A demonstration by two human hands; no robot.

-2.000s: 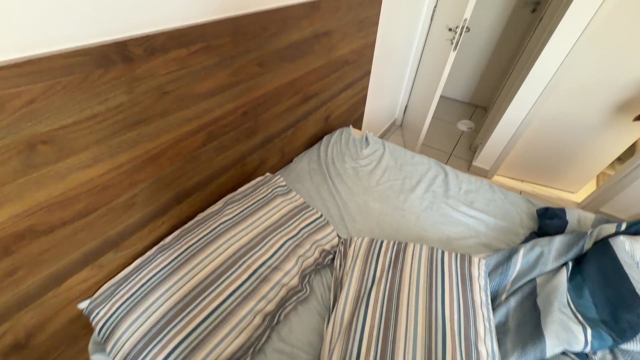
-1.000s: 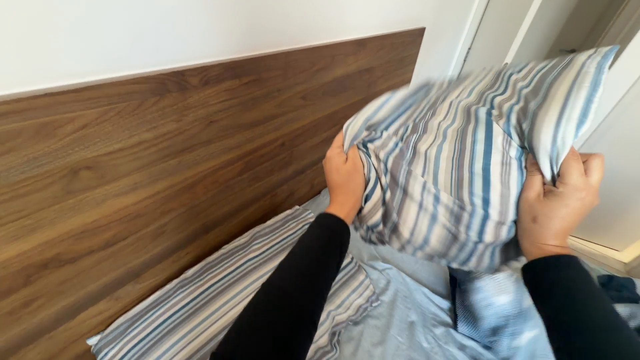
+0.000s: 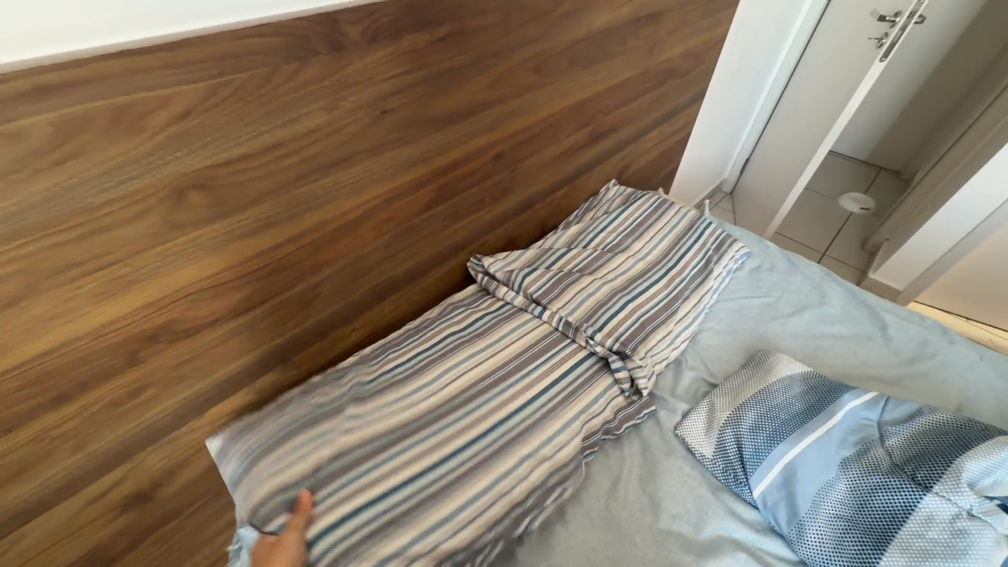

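My left hand (image 3: 283,539) is at the bottom left, its thumb over the near left end of a striped pillow (image 3: 441,409); its fingers are hidden. The pillow lies along the wooden headboard (image 3: 315,181), and its left end is blurred. A second striped pillow (image 3: 630,268) lies beyond, against the headboard, its near edge folded and overlapping the first. Both rest on a light blue-grey fitted sheet (image 3: 795,307). My right hand is out of view.
A blue and white patterned duvet (image 3: 858,465) is bunched on the right of the bed. Past the far bed corner are an ajar white door (image 3: 835,87) with a metal handle, a tiled floor (image 3: 819,205) and a round white object (image 3: 856,202) on it.
The second striped pillow, held up in both hands a second ago, now lies at the far end by the headboard. My left hand has moved to the near pillow; my right hand has left the view.
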